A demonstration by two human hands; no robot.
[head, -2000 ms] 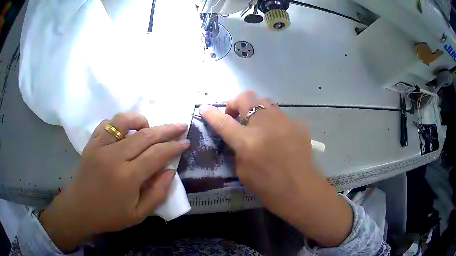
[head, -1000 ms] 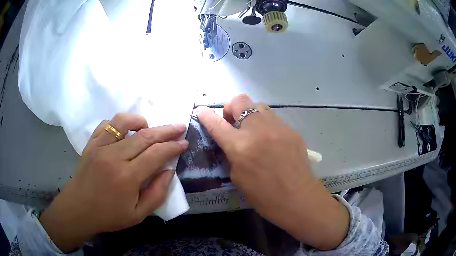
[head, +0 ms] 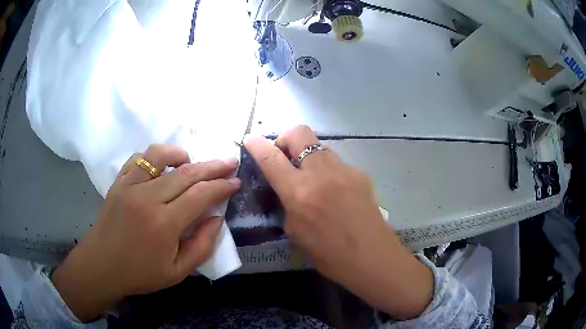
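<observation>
A white garment piece (head: pixel 71 109) lies on the machine table from the upper left to the front edge, washed out by lamp glare near the needle. My left hand (head: pixel 151 215) presses and holds its lower part, with a folded end sticking out below the fingers. My right hand (head: pixel 328 205) is just right of the cloth edge, index fingertip at the edge. A thin metal tip shows at that fingertip, and a pale handle end (head: pixel 383 213) shows beside the hand; the part between is hidden. The presser foot (head: pixel 265 48) is in glare above.
The machine head (head: pixel 514 71) stands at the upper right, with a cream tension dial (head: pixel 347 28) at the top. A slim black tool (head: pixel 513 156) lies at the right. A tape ruler (head: pixel 475 228) runs along the front edge. Dark stains mark the table between my hands.
My right hand has moved slightly left, closer to the cloth edge, and less of the pale handle shows. A thin dark line now shows along the cloth edge above the fingertip. My left hand stays put.
</observation>
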